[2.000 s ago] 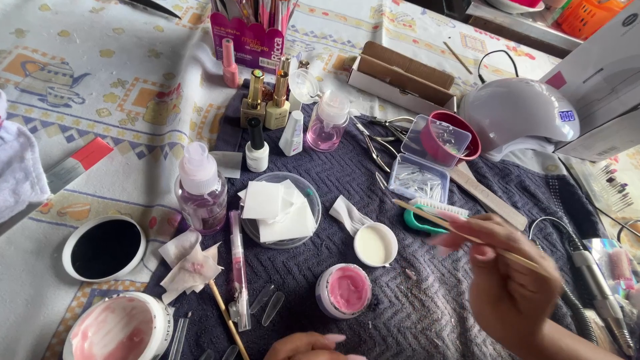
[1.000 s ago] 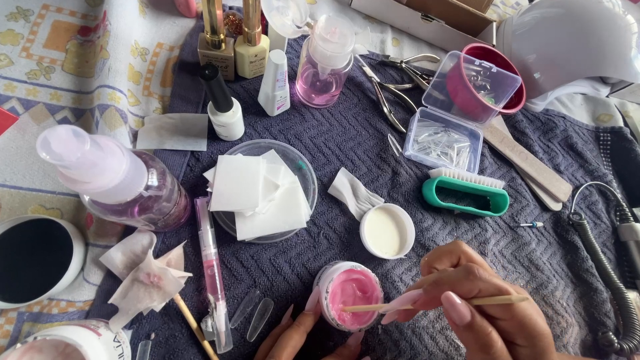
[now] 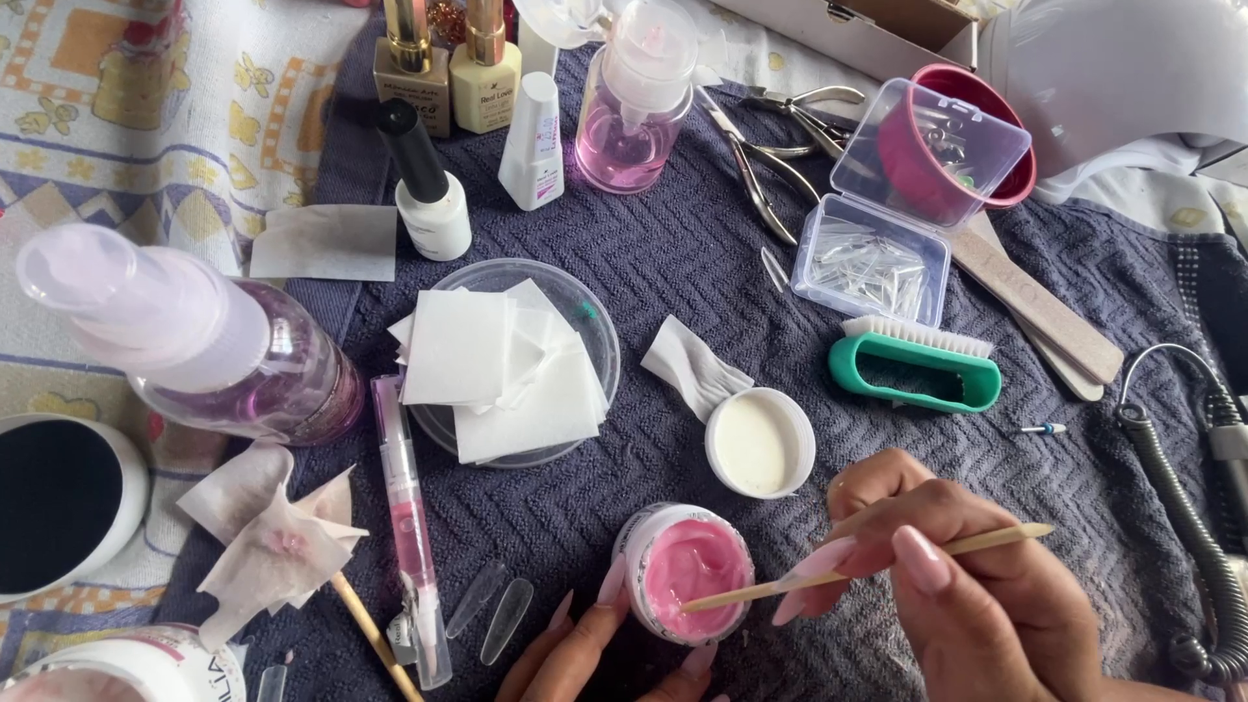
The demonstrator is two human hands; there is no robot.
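Observation:
My right hand [image 3: 975,575] pinches a thin wooden stick [image 3: 858,570], its far tip dipped in the pink gel of a small open jar [image 3: 639,556]. The fingers of my left hand [image 3: 575,643] rest around the jar's lower left side and hold it on the dark towel [image 3: 829,624]. Behind the jar lies a white round lid [image 3: 807,448], inner side up, touching a crumpled white wipe [image 3: 682,361]. To the left are two clear nail tips [image 3: 507,621] and a clear tube pen with pink liquid [image 3: 411,526].
A clear dish [image 3: 609,361] holds square white wipes. A pump bottle [image 3: 292,390] stands left, polish bottles [image 3: 436,214] behind. Metal nippers [image 3: 765,185], a box of nail tips [image 3: 868,263], a green brush [image 3: 916,375], nail files [image 3: 1053,312] and a coiled cord [image 3: 1180,546] lie right.
Two seconds ago my right hand held the stick above the towel, right of the jar; its tip is now in the gel. My left hand has come to the jar. The view has moved closer.

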